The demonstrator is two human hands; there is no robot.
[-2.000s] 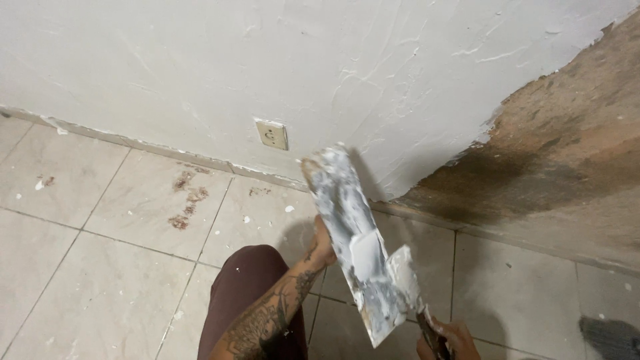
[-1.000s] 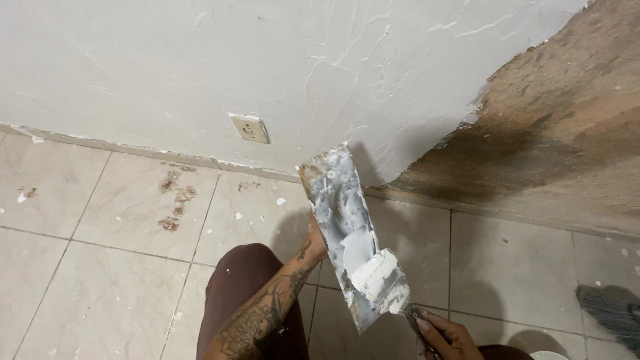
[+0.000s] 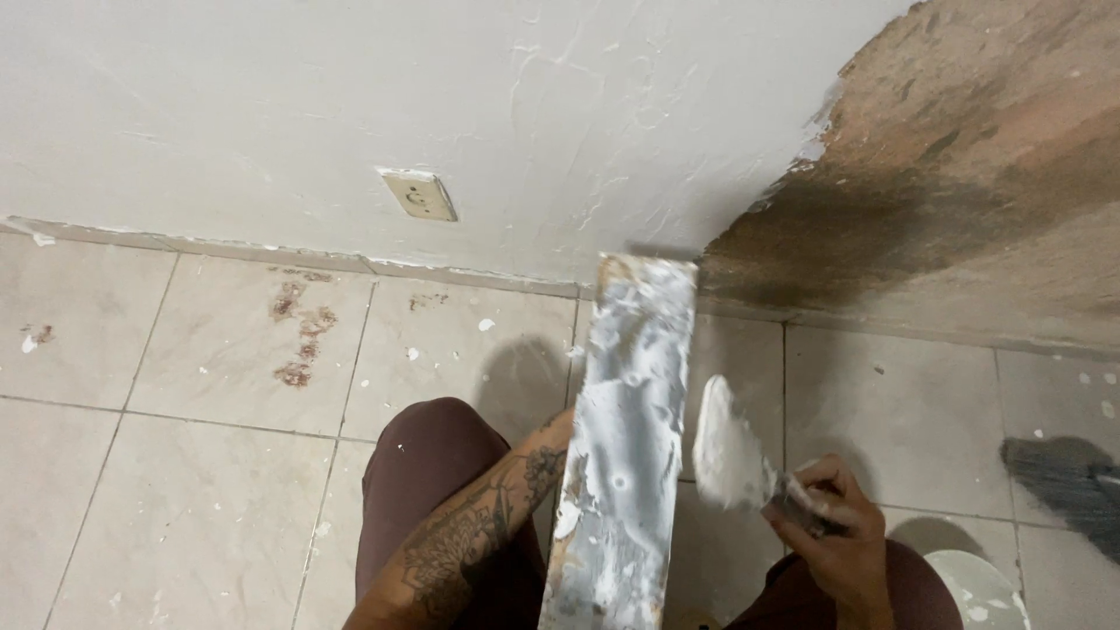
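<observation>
A long flat metal plastering blade (image 3: 626, 446), smeared with white compound, points toward the wall in the middle of the view. My left hand is hidden behind it; the tattooed left forearm runs up to its left edge. Right of the blade, my right hand (image 3: 831, 525) grips the dark handle of a putty knife (image 3: 735, 451), whose blade bears a thick load of white compound and stands apart from the long blade. Beyond is the wall's white coated part (image 3: 350, 96), with a ragged edge against a bare brown patch (image 3: 945, 175).
A beige electrical outlet (image 3: 418, 194) sits low on the wall. Tile baseboard (image 3: 262, 254) runs along its foot. White drips and reddish-brown stains (image 3: 306, 341) mark the floor tiles. At the right lie a dark-bristled brush (image 3: 1067, 490) and a round whitish lid or container (image 3: 980, 591).
The putty knife has come off the long blade and moved to its right, carrying compound. The long blade, previously tilted, now stands more upright in view and shows less compound.
</observation>
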